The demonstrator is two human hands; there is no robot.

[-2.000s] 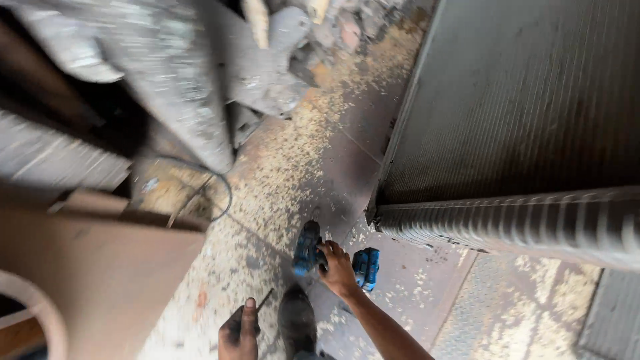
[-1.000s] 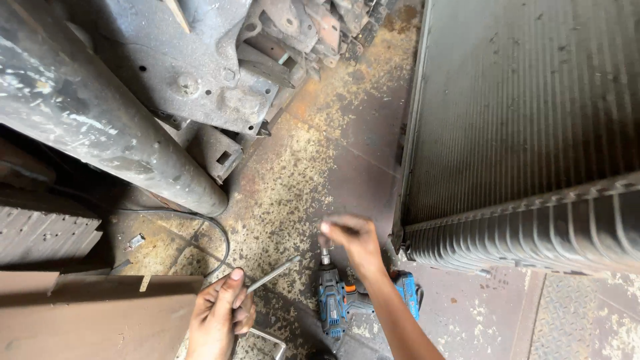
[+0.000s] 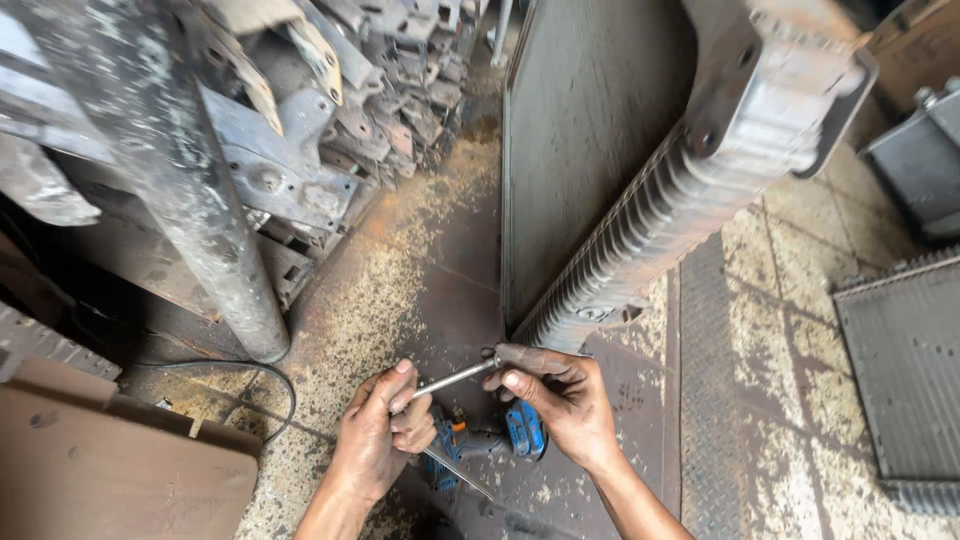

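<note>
My left hand (image 3: 386, 424) is closed around a thin metal rod (image 3: 455, 378) that slants up to the right. The fingertips of my right hand (image 3: 559, 397) pinch the rod's far end at a small tip piece. A second metal shaft (image 3: 461, 474) points down and right from below my left hand; whether it is part of the same tool I cannot tell. Beneath both hands a blue cordless power tool (image 3: 442, 469) with a blue battery (image 3: 526, 429) lies on the floor, partly hidden by my left hand. Beyond my right hand stands a large finned radiator (image 3: 600, 150).
A worn metal post (image 3: 217, 247) rises at the left, with a heap of metal brackets (image 3: 390, 112) behind it. A black cable (image 3: 289, 397) curves over the floor beside a brown panel (image 3: 112, 465). Another radiator (image 3: 907, 375) lies at the right.
My right hand has come from above the power tool's nose to the rod's end, beside my left hand. Two seconds ago it was on the power tool. The view has shifted.
</note>
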